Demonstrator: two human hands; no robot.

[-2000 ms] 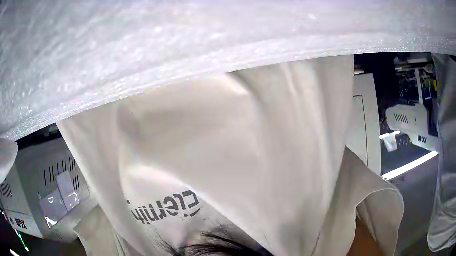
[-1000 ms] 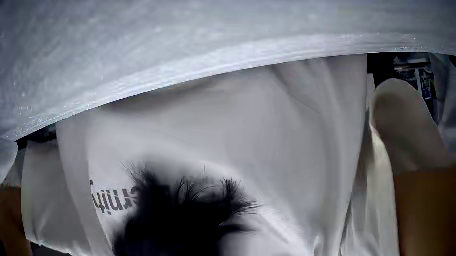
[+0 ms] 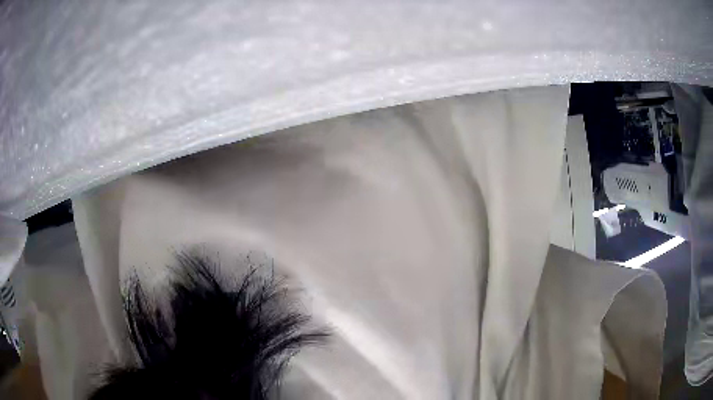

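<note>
A pale beige shirt (image 3: 375, 203) fills the middle of the head view, very near. A tuft of dark hair (image 3: 211, 328) covers its lower left part. A blurred whitish surface (image 3: 234, 70) spans the whole top. A short sleeve (image 3: 618, 297) hangs at the lower right and another pale sleeve (image 3: 62, 305) at the lower left. Bits of skin show at both lower corners. Whose shirt and arms these are, I cannot tell. No hand of mine can be made out, and no work part shows.
At the right, past the shirt, are a white slotted machine housing (image 3: 637, 187), a bright light strip (image 3: 657, 251) and dark equipment (image 3: 649, 129). Grey cloth (image 3: 698, 234) hangs at the right edge. Part of a slotted surface shows at the far left.
The right sleeve and bare arm, raised a second ago, are lower, uncovering the machine housing. The hair has shifted left, and the shirt's lettering no longer shows.
</note>
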